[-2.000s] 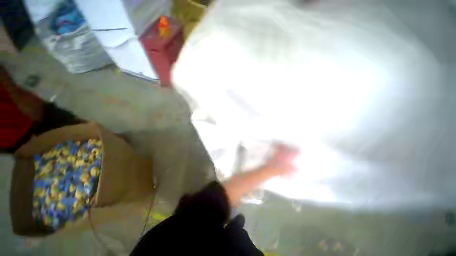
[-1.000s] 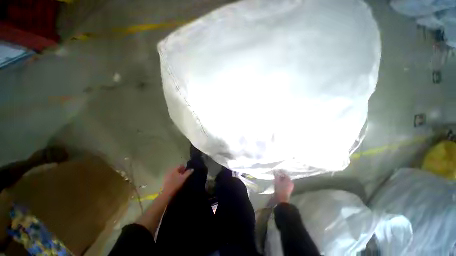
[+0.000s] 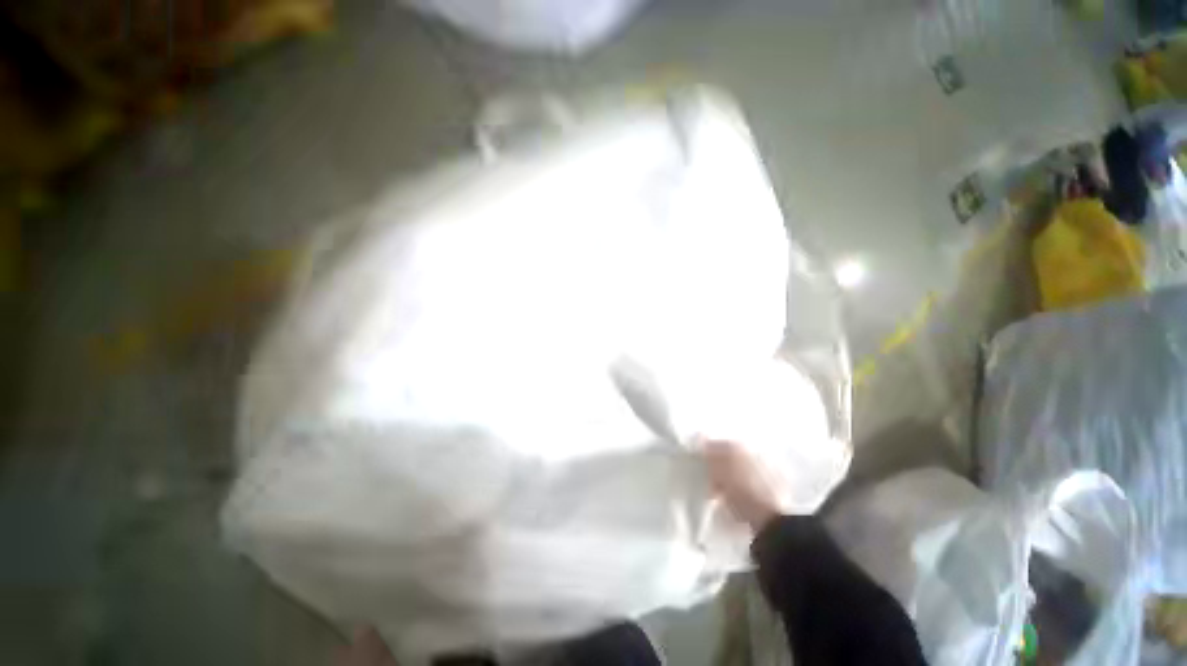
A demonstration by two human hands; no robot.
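Note:
A large white bulk bag (image 3: 521, 351) fills the middle of the view, overexposed and partly blurred. It looks loose and spread out in front of me, with a strap loop at its far edge. My right hand (image 3: 739, 479) is closed on the bag's near right part, with folds around the fingers. My left hand (image 3: 368, 648) shows only as a small blurred patch of skin at the bottom edge, mostly hidden by the bag, so its grip cannot be seen.
An open white sack (image 3: 970, 546) with dark and green contents stands at the lower right. Another filled whitish sack (image 3: 1080, 403) and a yellow sack (image 3: 1091, 254) are beyond it. A yellow line (image 3: 898, 336) crosses the grey floor. Blurred orange-yellow items (image 3: 169, 46) lie at the upper left.
The bag has come lower and nearer, now covering my legs. My left hand, seen free a second ago, is now mostly hidden. My right hand remains at the bag's near edge.

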